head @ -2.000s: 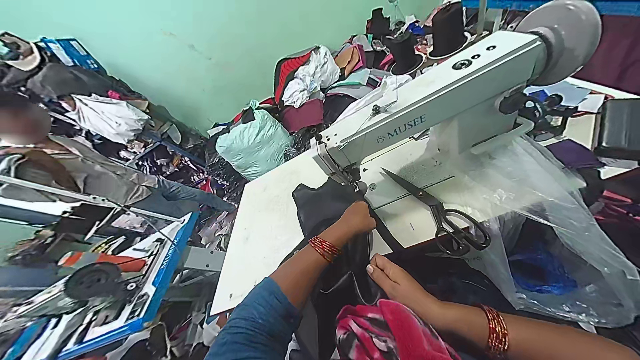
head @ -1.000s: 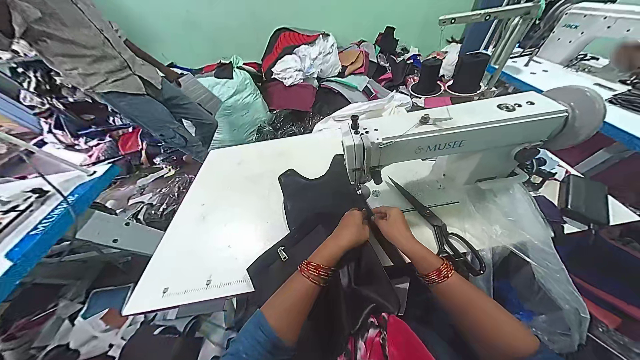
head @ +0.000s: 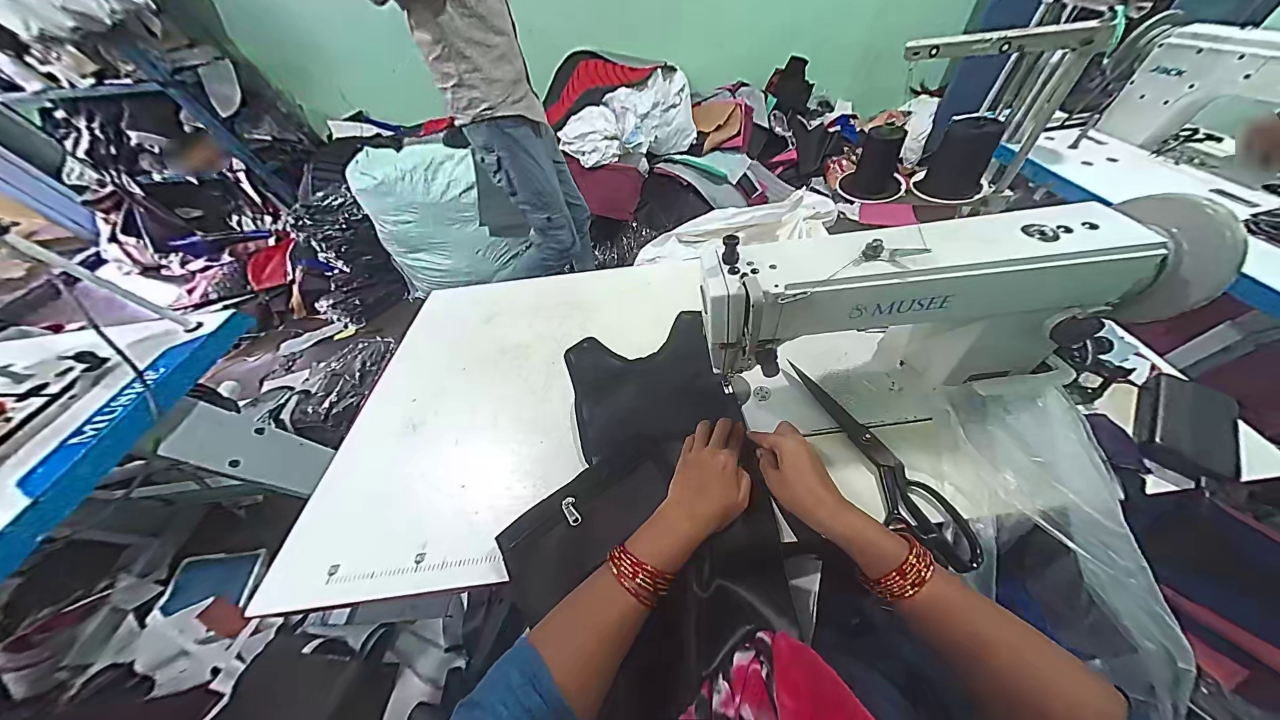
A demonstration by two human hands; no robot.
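Observation:
Black fabric (head: 645, 400) lies on the white sewing table, its right edge at the needle of a Musee sewing machine (head: 930, 290). A silver zipper pull (head: 571, 511) shows on its lower left part. My left hand (head: 712, 475) presses flat on the cloth just below the needle. Beside it, my right hand (head: 798, 470) has curled fingers at the cloth's right edge; whether they pinch it is hard to tell. Black-handled fabric shears (head: 880, 455) lie partly open to the right of my right hand, blades pointing up toward the machine head.
The white tabletop (head: 430, 430) bears a printed ruler scale near its front edge. Clear plastic sheeting (head: 1060, 480) hangs at the right. Black thread cones (head: 960, 160) stand behind the machine. A person (head: 500, 120) stands beyond the table near a pale green sack (head: 430, 215). Fabric scraps cover the floor.
The view has swung between frames. Both hands stay near the needle; my left hand now lies flatter on the cloth. The person beyond the table is now upright near the green sack.

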